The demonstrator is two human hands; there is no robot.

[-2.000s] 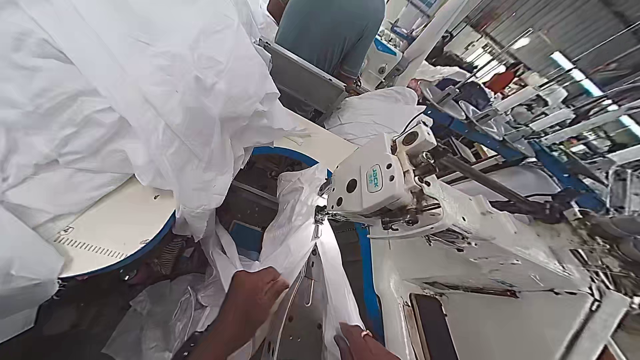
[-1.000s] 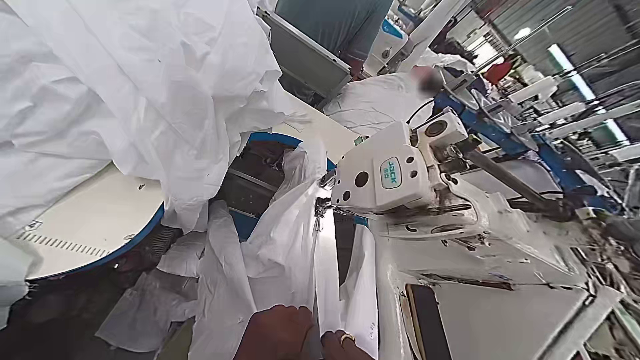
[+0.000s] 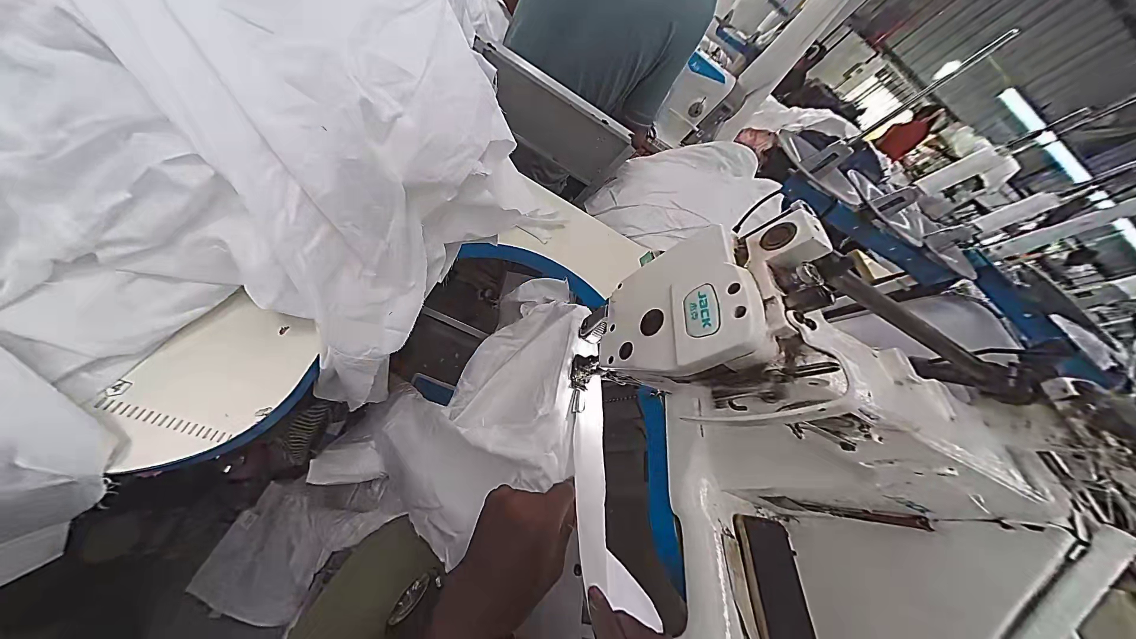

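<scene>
A white Jack industrial sewing machine (image 3: 683,311) stands right of centre, its needle and presser foot (image 3: 586,364) over white fabric (image 3: 506,390). My left hand (image 3: 519,550) grips the fabric's edge below the presser foot, fingers bunched. A narrow white fabric strip (image 3: 590,470) runs down from the foot. At the bottom edge, my right hand (image 3: 617,617) shows only by its fingertips, touching the strip's lower end; the rest of it is out of frame, so its grip is unclear.
White fabric (image 3: 222,151) is heaped over the cream, blue-edged table (image 3: 213,390) at left. More fabric (image 3: 275,541) hangs below. Beyond the machine, a person in a grey-green garment (image 3: 603,53) is near another sewing machine (image 3: 697,98). The machine's bed and frame (image 3: 923,559) fill the lower right.
My left hand was farther up and left two seconds ago, then came down close to my right hand. My right hand now shows less, at the bottom edge. The fabric beside the presser foot has bunched up.
</scene>
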